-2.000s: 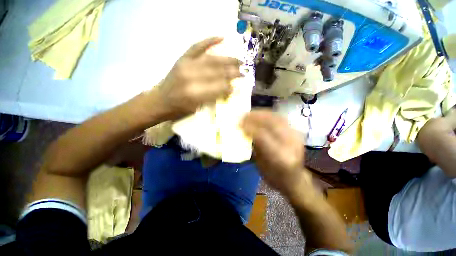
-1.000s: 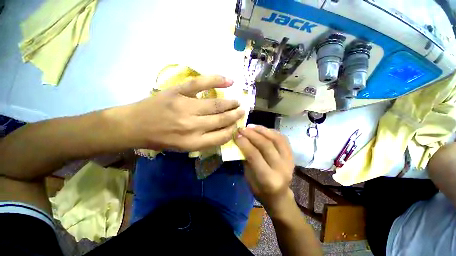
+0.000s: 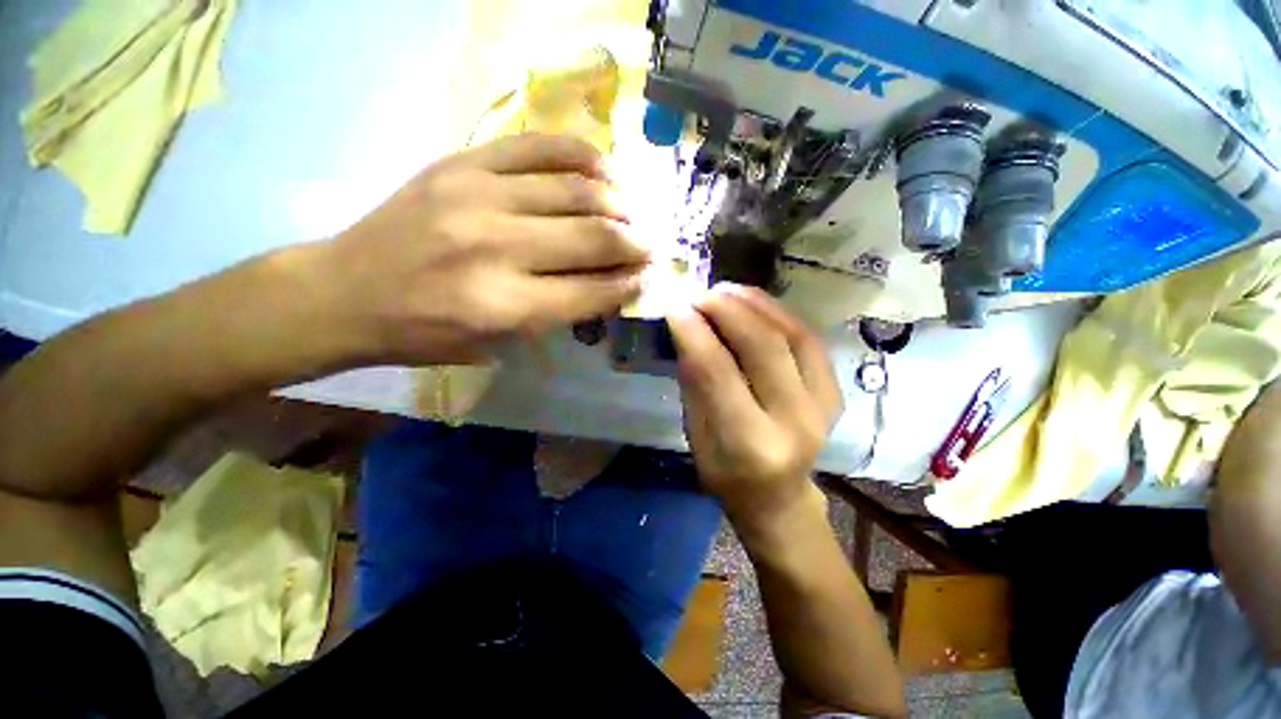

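The pale yellow garment part (image 3: 573, 93) lies on the machine table, partly washed out by the lamp, with its near end under the presser foot area (image 3: 691, 232). My left hand (image 3: 485, 250) lies flat on the cloth, fingertips just left of the foot. My right hand (image 3: 756, 386) pinches the cloth's near edge just in front of the foot. The white and blue overlock machine (image 3: 920, 70) stands at the right of my hands. How much cloth lies under my left palm is hidden.
Cut panels (image 3: 124, 106) lie at the far left. A yellow bundle (image 3: 239, 562) sits low at left. Right of the machine front are a ring (image 3: 872, 375), red snips (image 3: 969, 424) and a yellow pile (image 3: 1124, 379). Another person's arm (image 3: 1253, 485) is at the right edge.
The cloth has moved away from me past the foot, and less hangs over my lap. My hands moved from handling it nearer the table edge up to the foot.
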